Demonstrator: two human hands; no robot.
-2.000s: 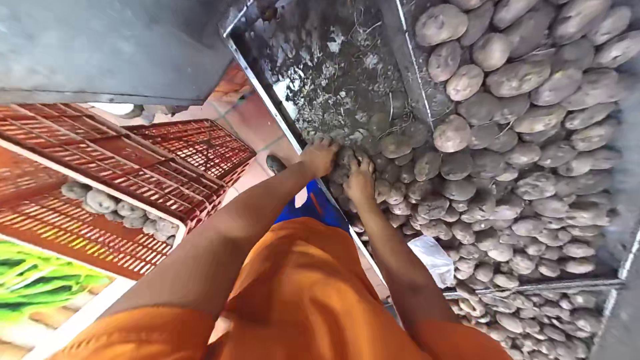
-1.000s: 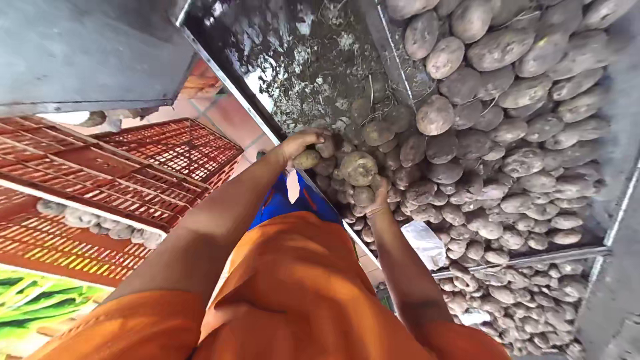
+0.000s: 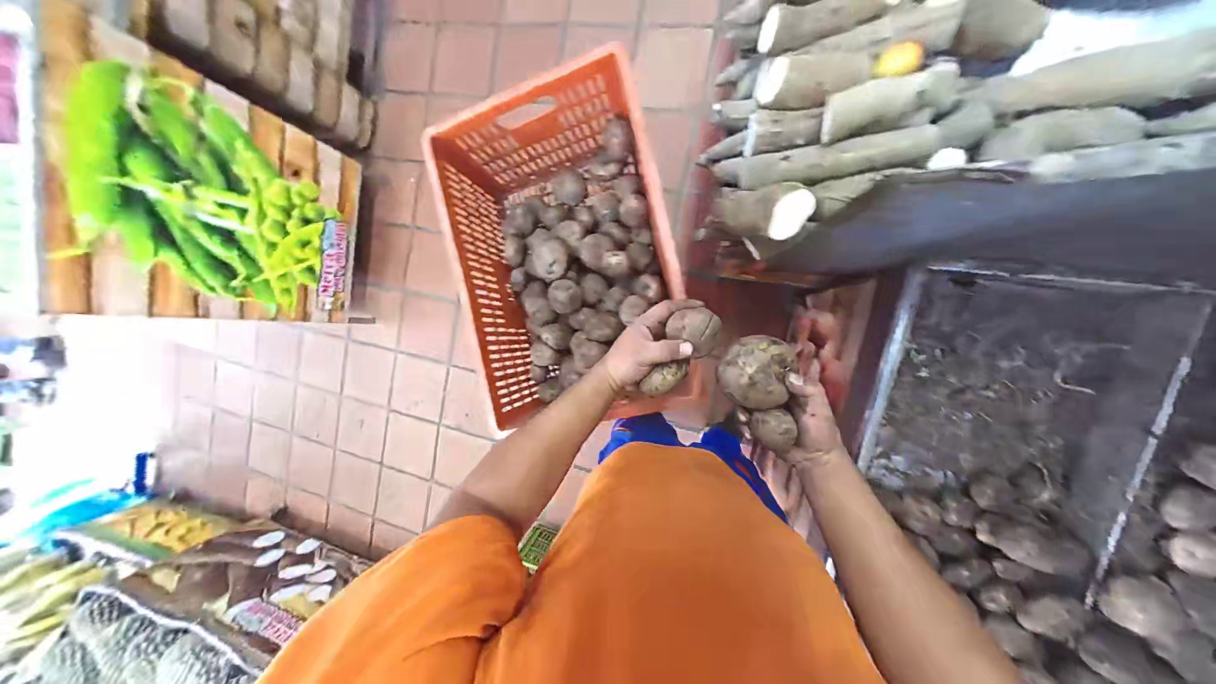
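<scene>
My left hand (image 3: 646, 353) holds two brown, soil-covered potatoes, the upper one (image 3: 694, 330) and the lower one (image 3: 664, 378), near the right rim of an orange plastic crate (image 3: 463, 275). Many similar potatoes (image 3: 581, 256) lie inside that crate, which stands on the tiled floor. To the right, my right hand (image 3: 807, 418) grips a large round potato (image 3: 757, 371) with a smaller one (image 3: 773, 429) below it. The two hands are apart, in front of my blue-clad legs.
A metal bin (image 3: 1007, 370) of potatoes and dirt is at the right, below a shelf of cassava roots (image 3: 836, 157). Green peppers (image 3: 180, 190) lie on a wooden crate at the left. A mesh sack (image 3: 123, 646) sits at the lower left.
The view has swung from the potato bin to the orange crate. Both hands have left the bin with potatoes in them; two seconds ago they were down among the bin's potatoes.
</scene>
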